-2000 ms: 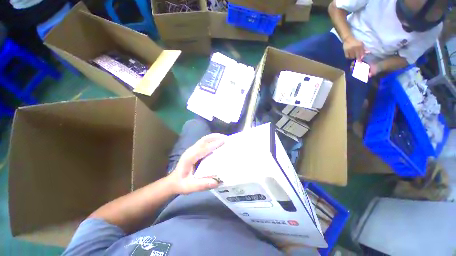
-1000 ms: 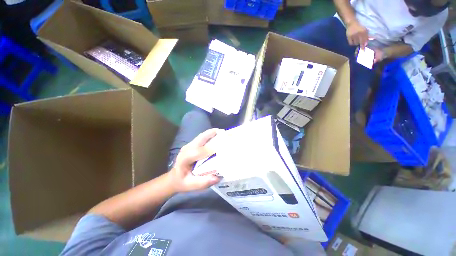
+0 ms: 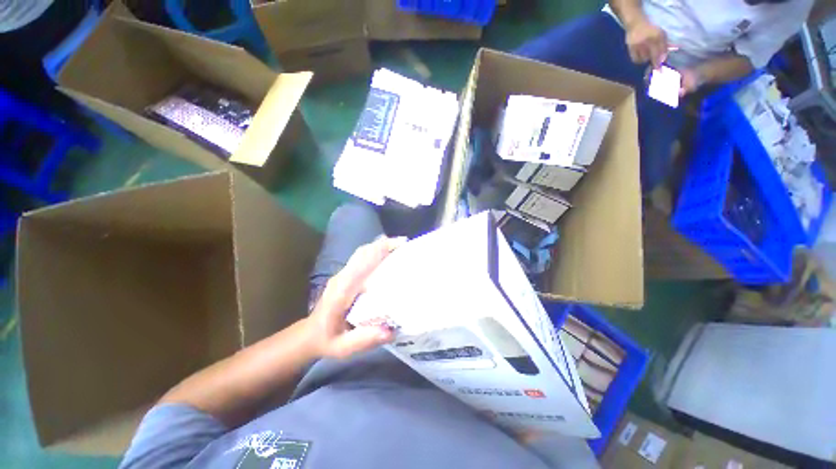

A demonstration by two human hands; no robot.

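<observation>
A white product box (image 3: pixel 458 316) with a dark product picture and small red marks is held tilted over my lap. My left hand (image 3: pixel 348 298) grips its left end, thumb on the near side and fingers behind. My right hand is hidden behind the box's lower right part; only a small blurred patch of skin shows at its lower edge, and its grip cannot be seen. Flat box blanks (image 3: pixel 403 137), white with a dark text panel, lie beyond my knees. A large brown carton (image 3: pixel 600 229) beyond the box holds white boxes and some blue-grey pieces.
A bare brown carton (image 3: pixel 137 311) stands at left. A smaller open carton (image 3: pixel 183 59) with printed pieces is beyond it. A blue crate (image 3: pixel 619 380) with cream packs is at right. A seated person (image 3: pixel 724 41) at upper right holds a small white piece, beside blue crates (image 3: pixel 738 206).
The view has shifted slightly, so the cartons sit a little differently in the picture. The product box stays in my left hand in nearly the same pose.
</observation>
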